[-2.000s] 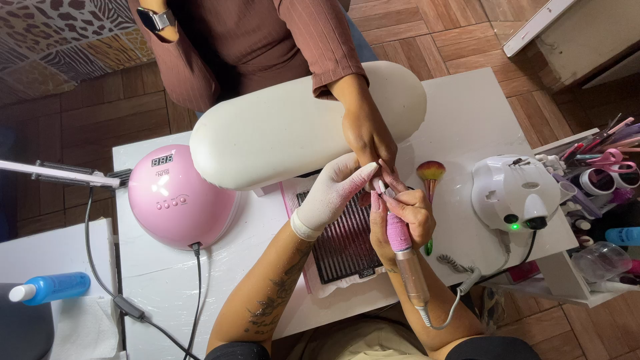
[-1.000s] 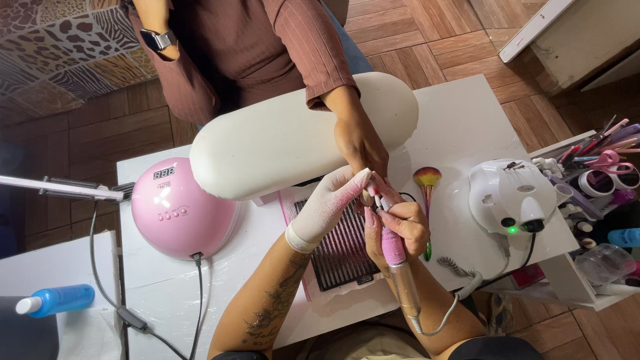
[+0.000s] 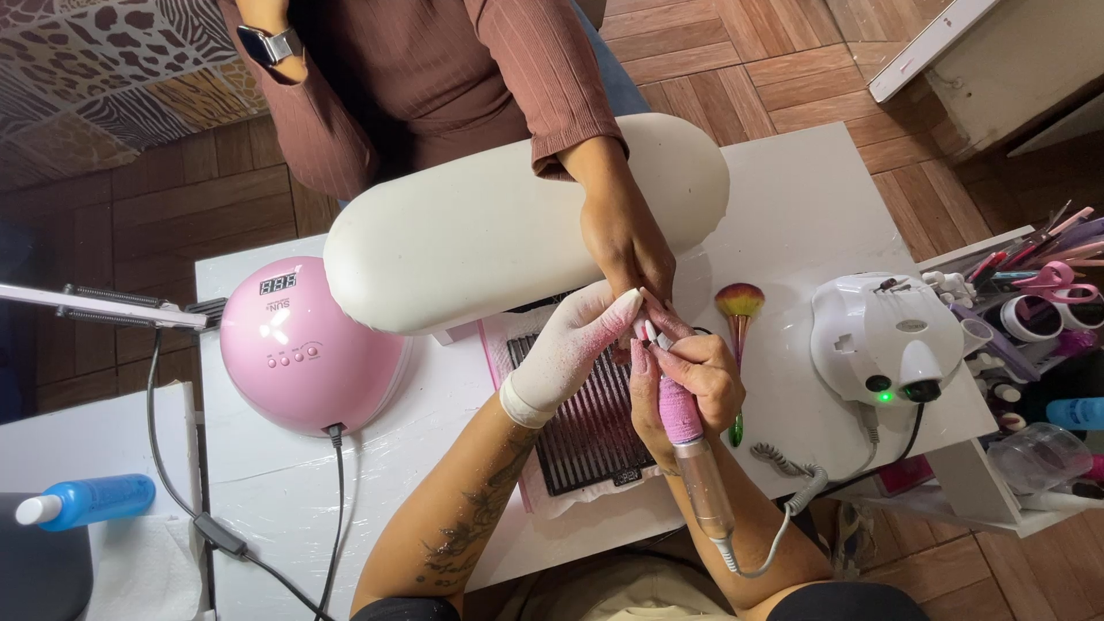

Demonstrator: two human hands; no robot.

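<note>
My left hand (image 3: 573, 349), in a white glove dusted with pink, holds a finger of the other person's hand (image 3: 627, 233), which reaches over a white padded armrest (image 3: 483, 233). Bare, my right hand (image 3: 699, 379) grips an electric nail drill handpiece (image 3: 703, 483) wrapped in pink near its tip. The drill's tip is close to the held fingernail; whether they touch cannot be told. Below the hands lies a black slatted dust collector grille (image 3: 578, 431) with reddish dust on it. The drill's coiled cord runs toward a white control unit (image 3: 888, 336) with a green light.
A pink nail lamp (image 3: 302, 345) stands at the left of the white table, its cable hanging down. A brush with fanned yellow-red bristles (image 3: 739, 302) lies right of my hands. Further right, a side cart holds pink scissors (image 3: 1054, 283). A blue bottle (image 3: 99, 500) lies far left.
The handpiece has turned steeper and my right hand has shifted slightly around the held finger. My left hand still holds on to the other person's finger.
</note>
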